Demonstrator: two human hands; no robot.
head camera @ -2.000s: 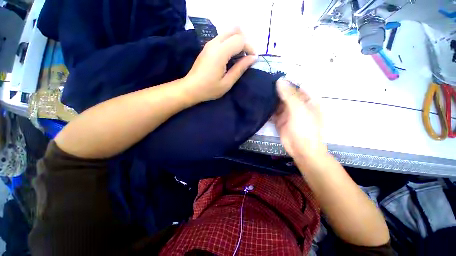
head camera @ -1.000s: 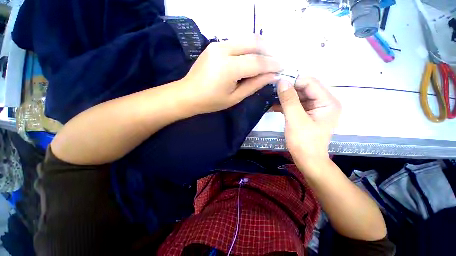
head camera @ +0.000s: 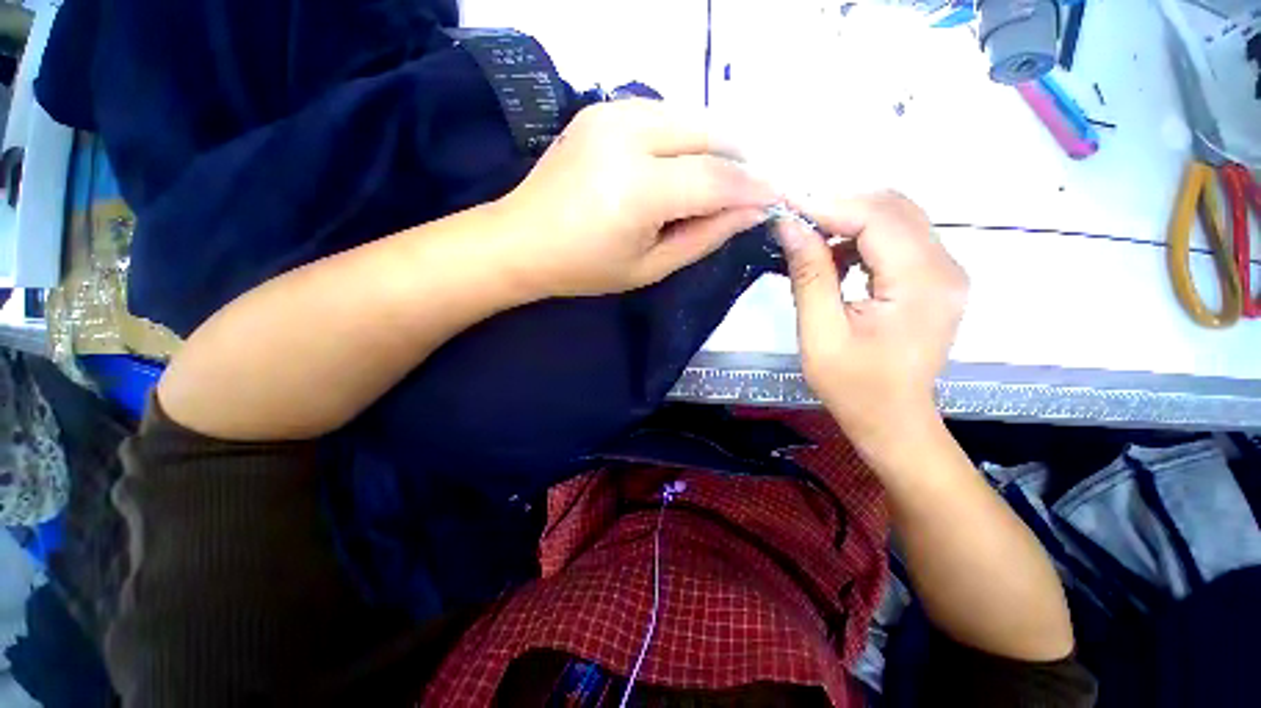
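Observation:
The dark navy garment (head camera: 539, 367) covers the left of the white table and hangs over its front edge toward my lap. A black label with pale print (head camera: 515, 86) lies on it, left of my left hand. My left hand (head camera: 629, 208) pinches a corner of the garment between thumb and fingers. My right hand (head camera: 874, 297) pinches the same corner from the right, fingertips almost touching the left ones. A small pale bit shows between the fingertips; I cannot tell what it is.
Scissors with orange-yellow and red handles (head camera: 1203, 249) lie at the right. A grey cylindrical attachment (head camera: 1021, 42) and a pink and blue tool (head camera: 1059, 116) are at the upper right. A ruler strip (head camera: 1037, 398) runs along the front edge. Grey-white pieces (head camera: 1141, 512) are below right.
My hands have come together at the garment's corner, where they were farther apart two seconds ago. The right hand has turned and shifted slightly right. The label shows more fully.

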